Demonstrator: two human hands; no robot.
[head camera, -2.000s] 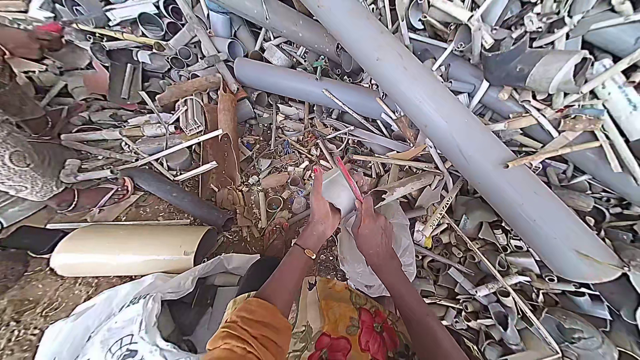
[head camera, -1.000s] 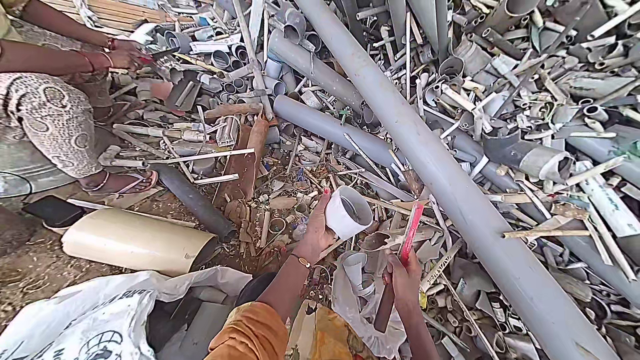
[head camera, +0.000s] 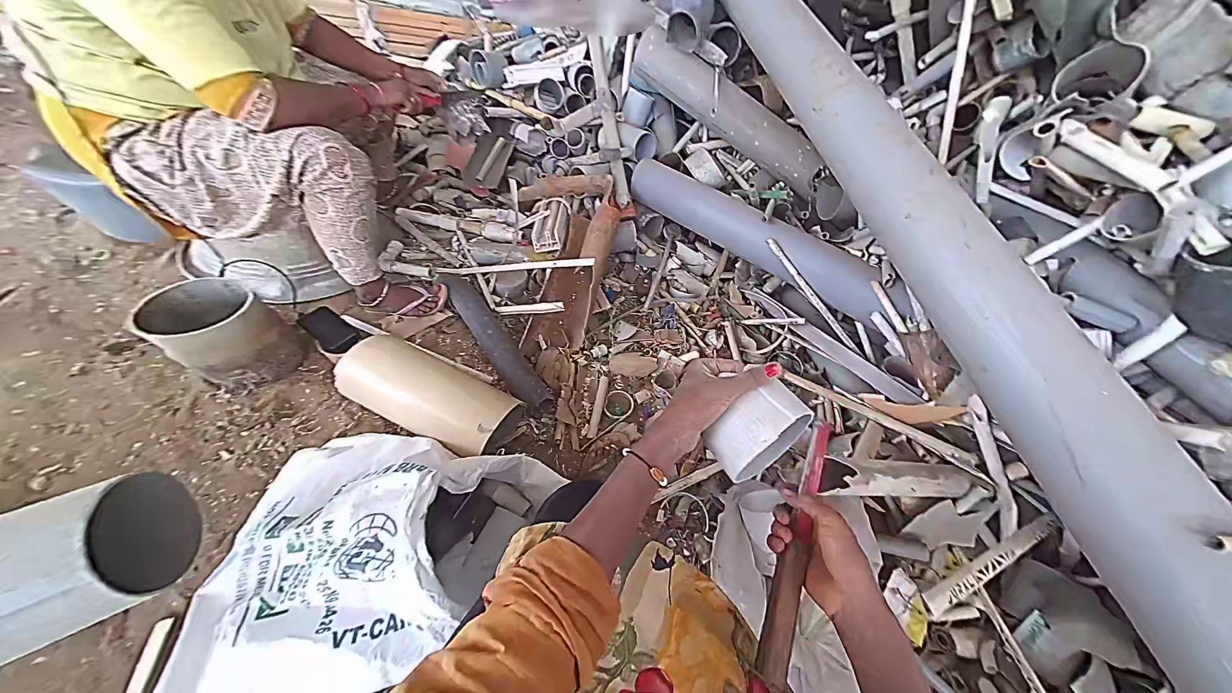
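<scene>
My left hand grips a short piece of white-grey plastic pipe from its left side, thumb along the top. Just to the right and below, my right hand is closed around a long, narrow tool with a red part at its upper end and a brown lower part; its exact kind cannot be told. The tool's red end stands close to the pipe piece's right edge. A pale plastic bag lies below both hands, partly hidden by the right hand and tool.
A large grey pipe runs diagonally across plastic scrap. A white woven sack holding pieces lies at lower left, near a cream pipe. Another person sits at upper left, hands over the scrap.
The pipe piece and the tool, apart in the frame from one second ago, are closer together now. The view has swung left, bringing more of the other person into sight.
</scene>
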